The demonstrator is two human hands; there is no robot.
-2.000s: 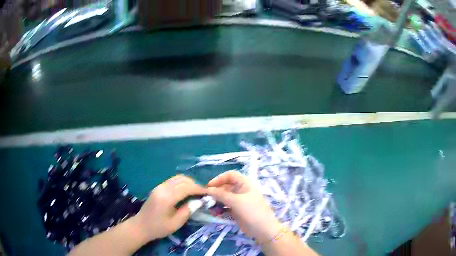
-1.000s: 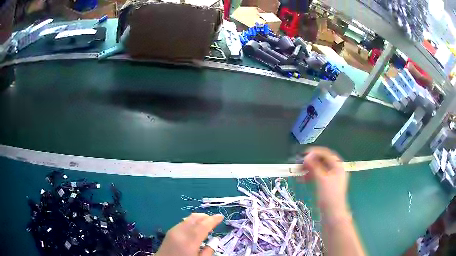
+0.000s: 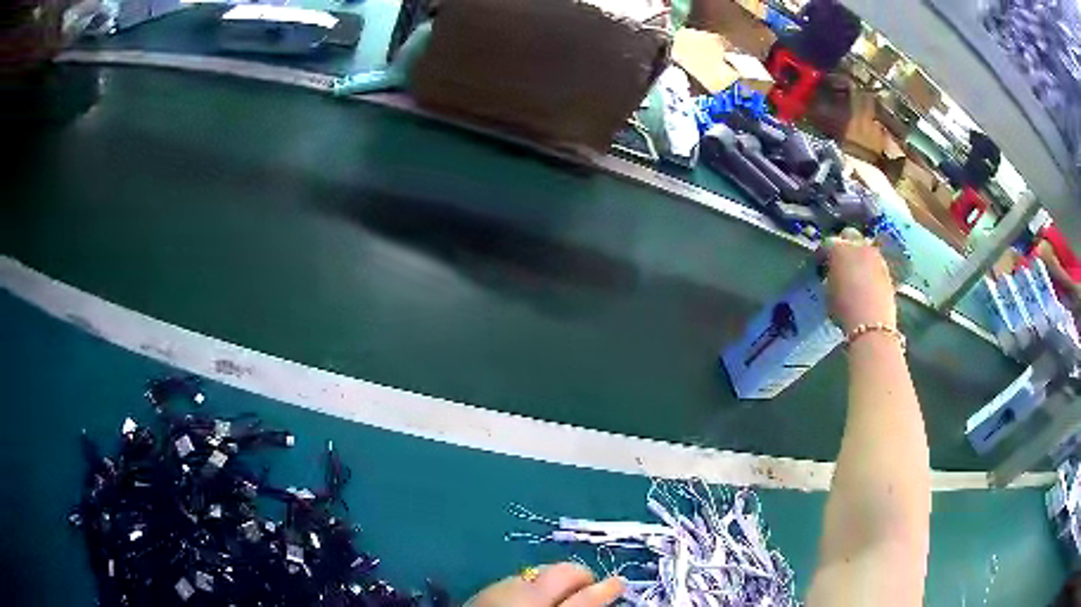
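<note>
A white and light-blue retail box (image 3: 776, 344) stands on the dark green belt, right of centre. My right hand (image 3: 859, 279) is at its open top; whether the fingers hold anything is hidden. My left hand (image 3: 548, 587) is cut off by the bottom edge, beside the heap of pale wrist straps (image 3: 711, 551); its grip cannot be told. A dark heap of black charging cables (image 3: 225, 522) with shiny plugs lies on the green bench at the lower left.
A whitish edge strip (image 3: 391, 415) divides bench and belt. A brown cardboard box (image 3: 533, 71) and a heap of dark grey devices (image 3: 771, 160) are at the belt's far side. Another retail box (image 3: 1002, 409) stands farther right by a grey post.
My right hand has moved from the near belt edge out to the top of the retail box. My left hand has stayed low by the straps. The view has tilted and shifted.
</note>
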